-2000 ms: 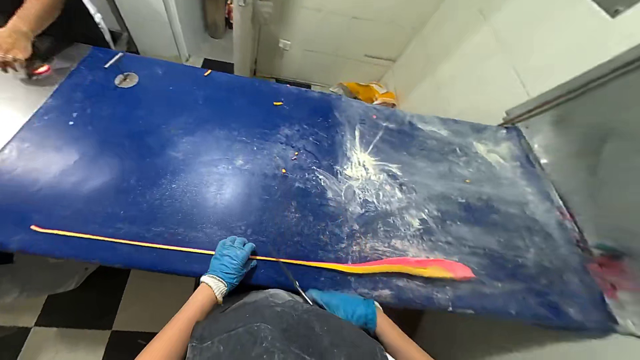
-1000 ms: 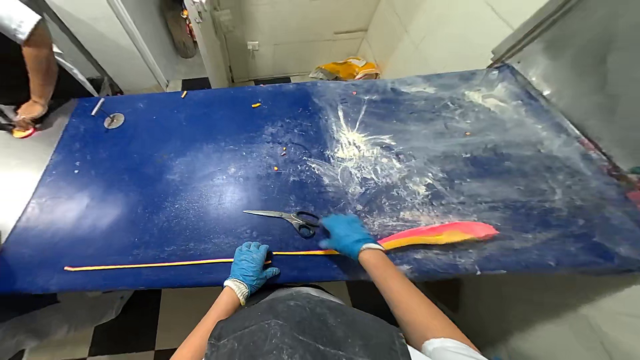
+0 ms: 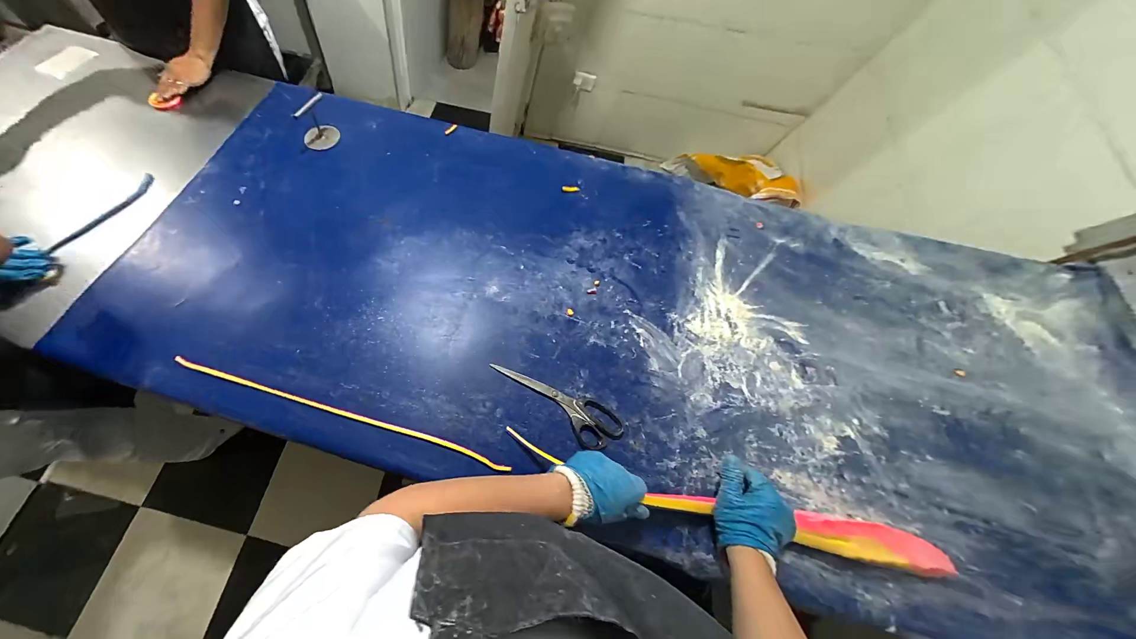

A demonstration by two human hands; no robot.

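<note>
My left hand (image 3: 606,487), in a blue glove, grips the thin part of a pink and yellow strip of soft material (image 3: 874,540). Its narrow tail end pokes out to the left of that hand. Farther right, my right hand (image 3: 753,509), also gloved in blue, is closed around the same strip just before it widens into a thick pink and yellow end. A separate thin yellow rope (image 3: 342,411) lies near the table's front edge at the left. Black-handled scissors (image 3: 568,404) rest on the table above my left hand, blades pointing up and left.
The blue table (image 3: 355,293) is dusted with white powder (image 3: 728,319) and dotted with small scraps. A round metal piece with a rod (image 3: 321,137) stands at the back left. Another person's bare hand (image 3: 184,75) and a blue-gloved hand (image 3: 27,264) are over a metal table (image 3: 98,177).
The long strip now shows as two pieces with a gap between them. My left hand has moved right, toward the thick end. The scissors, in my right hand's grasp two seconds ago, lie on the table.
</note>
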